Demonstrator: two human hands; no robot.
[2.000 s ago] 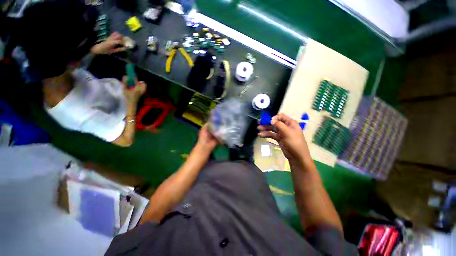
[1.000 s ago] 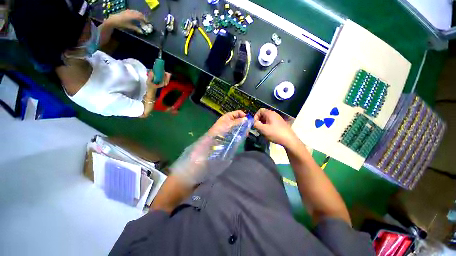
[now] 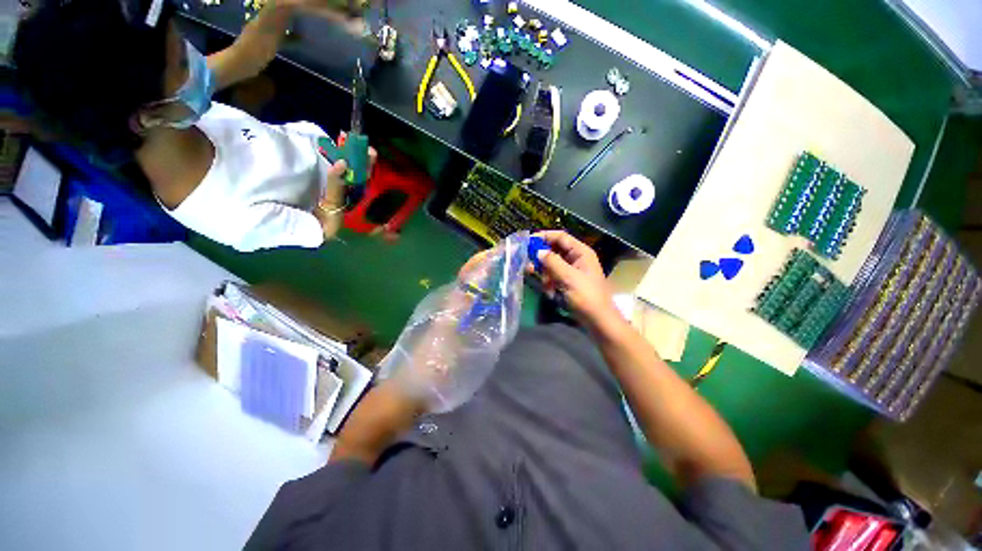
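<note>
A clear plastic bag (image 3: pixel 463 334) with blue and yellow items inside hangs over my left wrist and forearm. My left hand (image 3: pixel 479 269) is shut on the bag near its upper end, partly hidden behind the plastic. My right hand (image 3: pixel 569 267) holds a blue pick (image 3: pixel 536 250) between thumb and fingers at the bag's upper edge. Three blue picks (image 3: pixel 730 268) lie on the beige cardboard sheet (image 3: pixel 743 161) to the right, beside two green circuit board panels (image 3: pixel 816 205).
The dark bench (image 3: pixel 657 140) holds yellow-handled pliers (image 3: pixel 445 75), white spools (image 3: pixel 631 195), a thin tool and small loose units. A seated coworker (image 3: pixel 242 172) at left holds a green tool (image 3: pixel 350 151). A parts tray (image 3: pixel 910 312) lies right of the cardboard. Papers (image 3: pixel 278 371) stand at lower left.
The right hand went from holding a blue pick near the cardboard to the bag's opening. The bag, bunched earlier, now hangs spread over the left forearm. The coworker's far hand moved up the bench.
</note>
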